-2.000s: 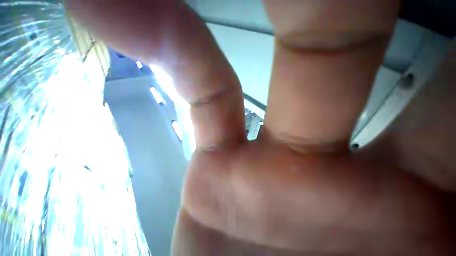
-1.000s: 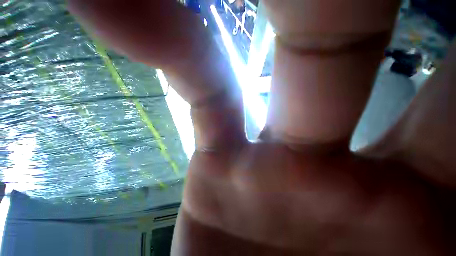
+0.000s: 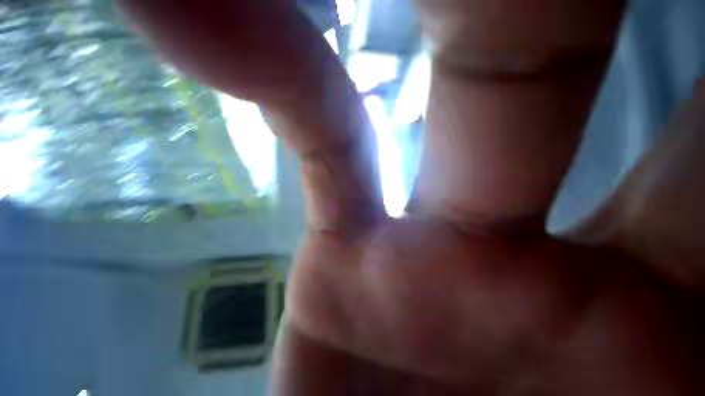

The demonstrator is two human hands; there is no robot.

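A bare hand (image 3: 464,294), very close to the lens, covers the middle and right of the head view. Its palm side seems to face the camera. Fingers run up to the top edge with gaps between them, and the fingertips are cut off. Whether it is my left or my right hand cannot be told. Nothing held shows. The other hand cannot be made out. No work parts are visible.
Blurred shiny silvery-green sheeting (image 3: 100,124) is at the upper left. A dark square in a pale frame (image 3: 233,315) sits on a pale blue surface (image 3: 100,325) at the lower left. Bright light strips (image 3: 390,155) show between the fingers.
The hand stays almost fixed in the picture. The background has shifted: the shiny sheeting has moved up and the dark framed square has come further into view. The picture is more blurred.
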